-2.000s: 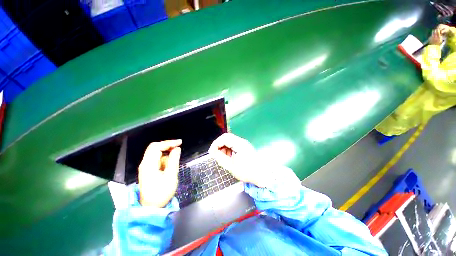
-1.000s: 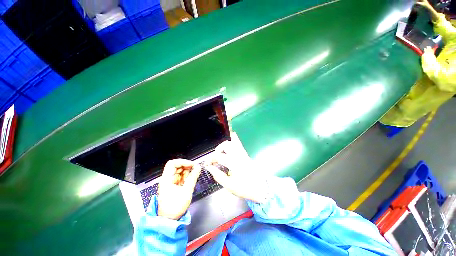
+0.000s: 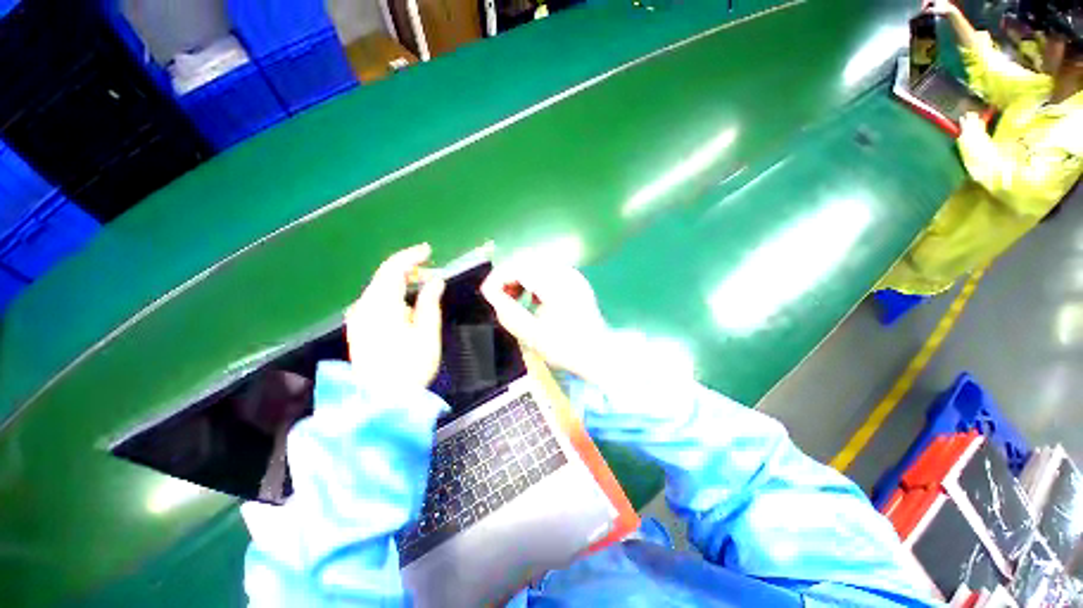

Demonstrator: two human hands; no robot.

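Note:
An open laptop (image 3: 499, 469) lies on the green bench in front of me, with a red-orange tray edge (image 3: 603, 475) showing beneath its right side. Its glossy black screen (image 3: 226, 428) is tilted up and reflects my arm. My left hand (image 3: 398, 321) is at the upper part of the screen, fingers bent, thumb and fingertips near the top edge. My right hand (image 3: 552, 315) is at the screen's top right corner, its fingertips curled close to the bezel. Both hands are overexposed; whether either pinches a small piece cannot be seen.
A person in a yellow smock (image 3: 1009, 149) works at another open laptop (image 3: 944, 95) at the far right. Blue crates (image 3: 285, 59) stand behind the bench (image 3: 665, 119). Stacked laptops in red-edged trays (image 3: 938, 499) stand by a blue pallet (image 3: 968, 410) at the lower right.
Both hands have moved from over the keyboard up to the screen's upper right part. More of the keyboard and palm rest now shows. The neighbour's raised hand has shifted left in view.

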